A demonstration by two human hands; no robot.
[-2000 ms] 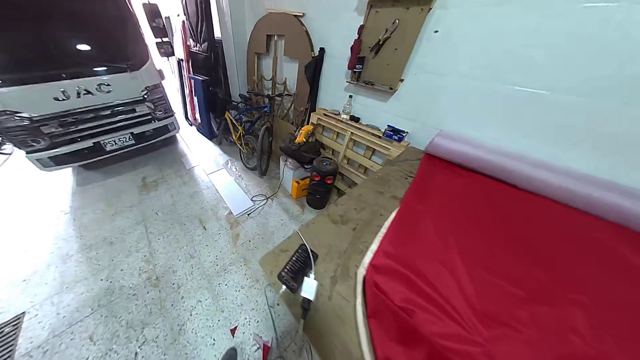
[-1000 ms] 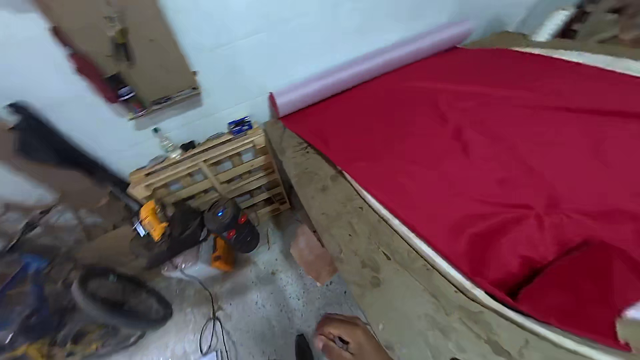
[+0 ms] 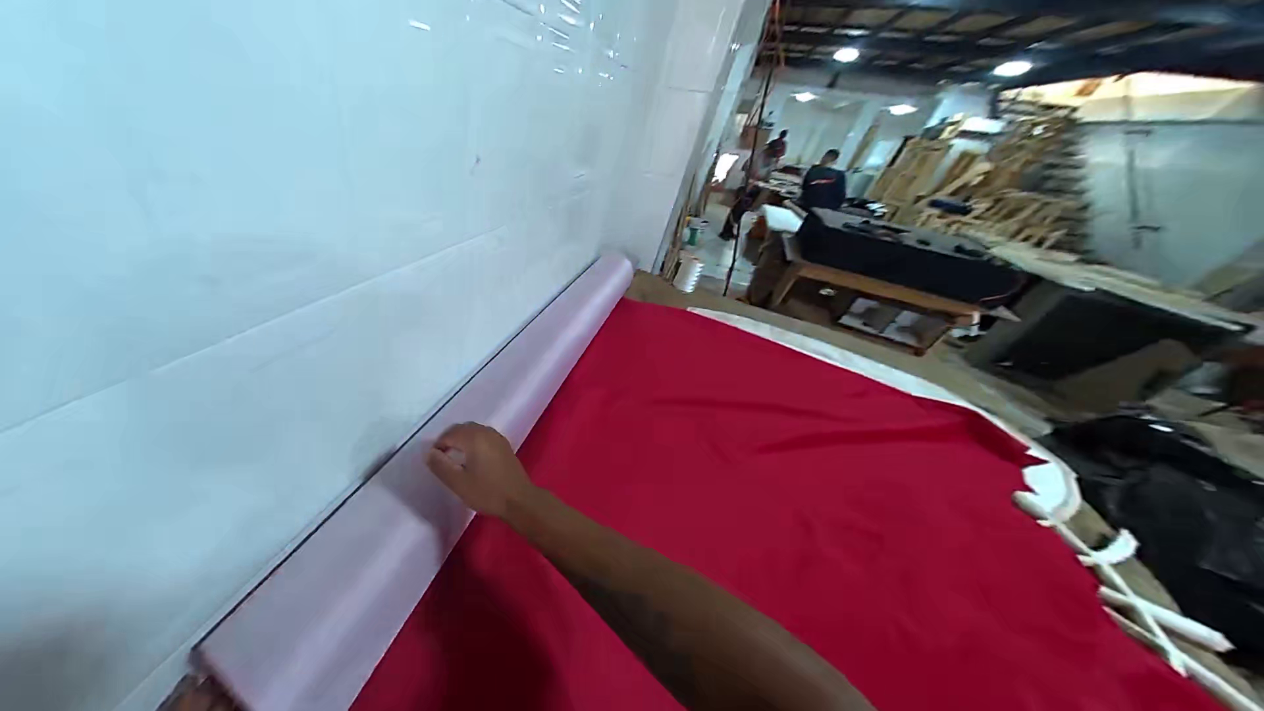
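My right hand [image 3: 479, 464] is over the pale pinkish roll [image 3: 395, 533], with its fingers curled. A small light spot shows inside the curl; whether it is a held thing or the roll behind, I cannot tell. The roll lies along the foot of the white wall, at the back edge of the work table. Red fabric [image 3: 750, 494] spreads from beside the roll across the table, with a few wrinkles and an uneven far right edge. White material [image 3: 820, 351] shows beyond its edge. My left hand is out of view.
White strips or tubes [image 3: 1165, 617] lie at the right edge of the table. Black material [image 3: 1165, 523] is piled beyond. Farther back are another table with a dark cover [image 3: 899, 257], stacked wood [image 3: 1027, 188] and a person in dark clothes [image 3: 823, 183].
The view has swung far right, from the truck and bicycles to the wall and workshop. One second ago a hand was low by the table's edge; now my right hand is over the roll.
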